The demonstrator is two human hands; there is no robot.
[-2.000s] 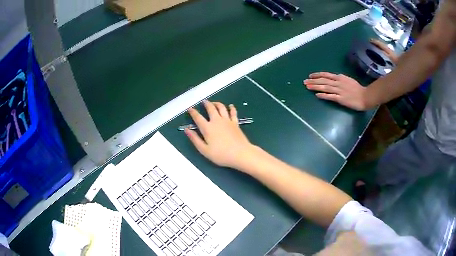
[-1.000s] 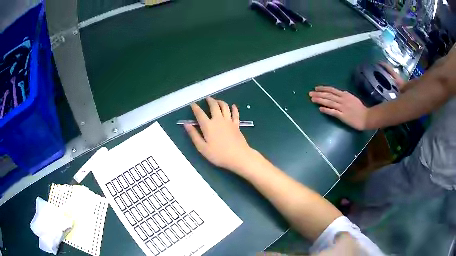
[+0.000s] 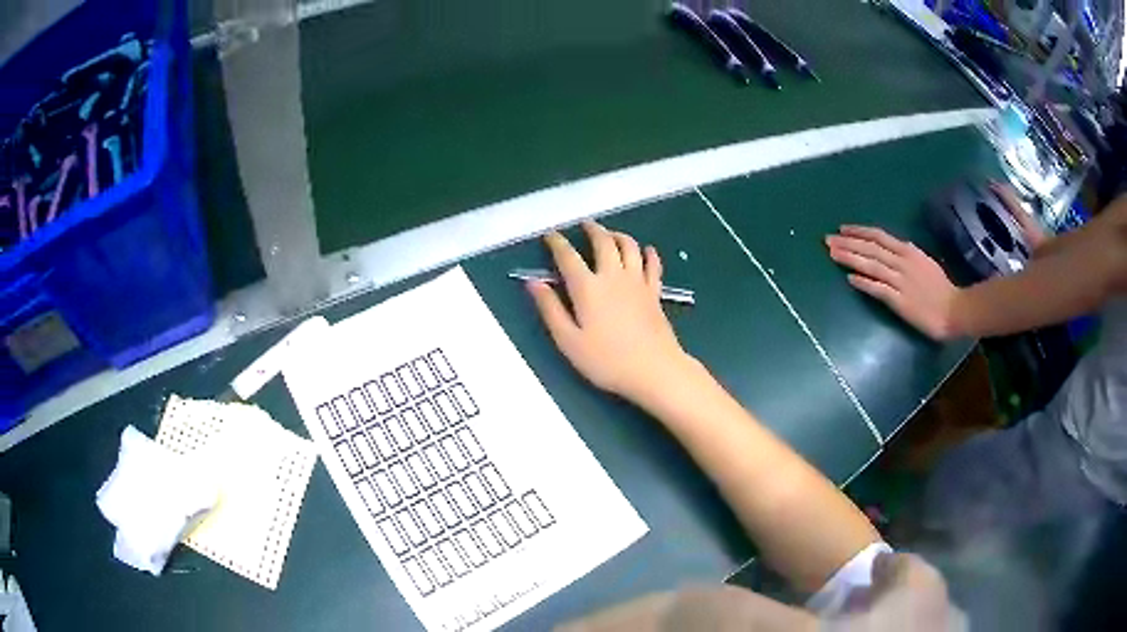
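My right hand lies palm down on the dark green worktop, fingers spread, over a thin clear-grey tool whose two ends show on either side. The fingers are not closed round it. My left hand is blurred and cut off at the bottom edge, at the white sleeve of my right arm; its grip is unclear. A large white sheet with rows of black-outlined rectangles lies left of my right hand. Further left, a crumpled white cloth lies partly on a cream dotted sheet.
A blue bin of pens stands at upper left by a metal upright. A narrow white strip touches the sheet. Several dark pens lie on the belt. At right, a neighbour's hand rests on the worktop beside a dark ring.
The view has shifted, so the bench things sit further right. My right hand stays over the tool. My blurred left hand and forearm show more at the bottom, against the right sleeve.
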